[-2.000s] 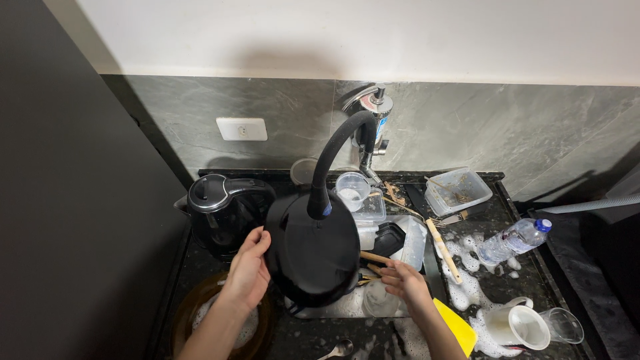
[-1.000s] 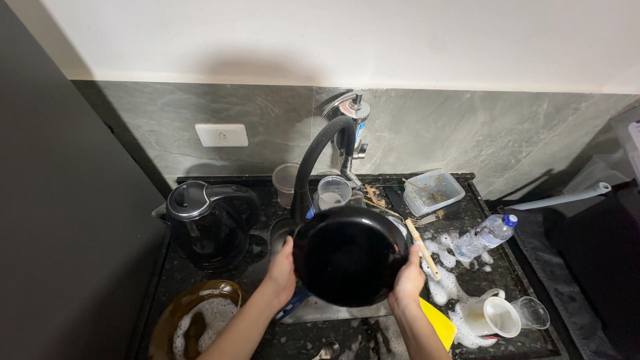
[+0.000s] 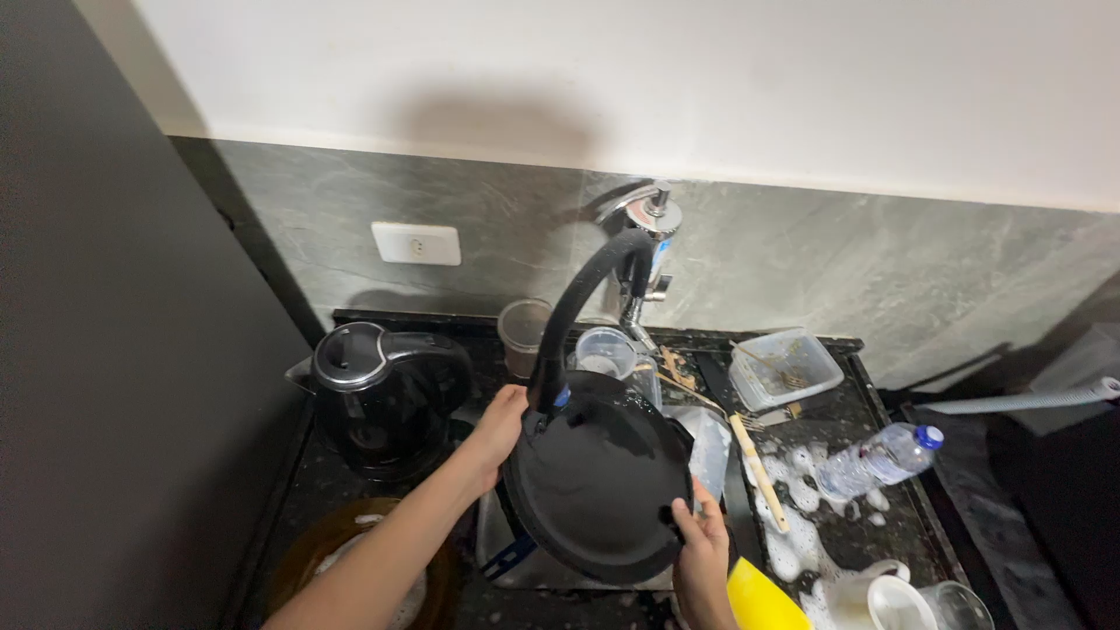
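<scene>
A round black pan or dish, wet and shiny, is tilted over the metal sink. My left hand grips its upper left rim, close to the spout of the black flexible faucet. On the lower right rim, my right hand holds it with the thumb on top. The faucet's end hangs over the dish's upper left part. Behind the dish stand clear plastic containers, partly hidden by it. Whether the dish has a handle cannot be told.
A black electric kettle stands left, above a soapy amber glass dish. On the right are a plastic tub, a wooden-handled utensil, a plastic bottle, foam, a white mug, a clear glass and a yellow object.
Two seconds ago the dish's dark outer side seemed to face me; now its flat wet surface shows under the faucet. My right hand has moved onto its right rim.
</scene>
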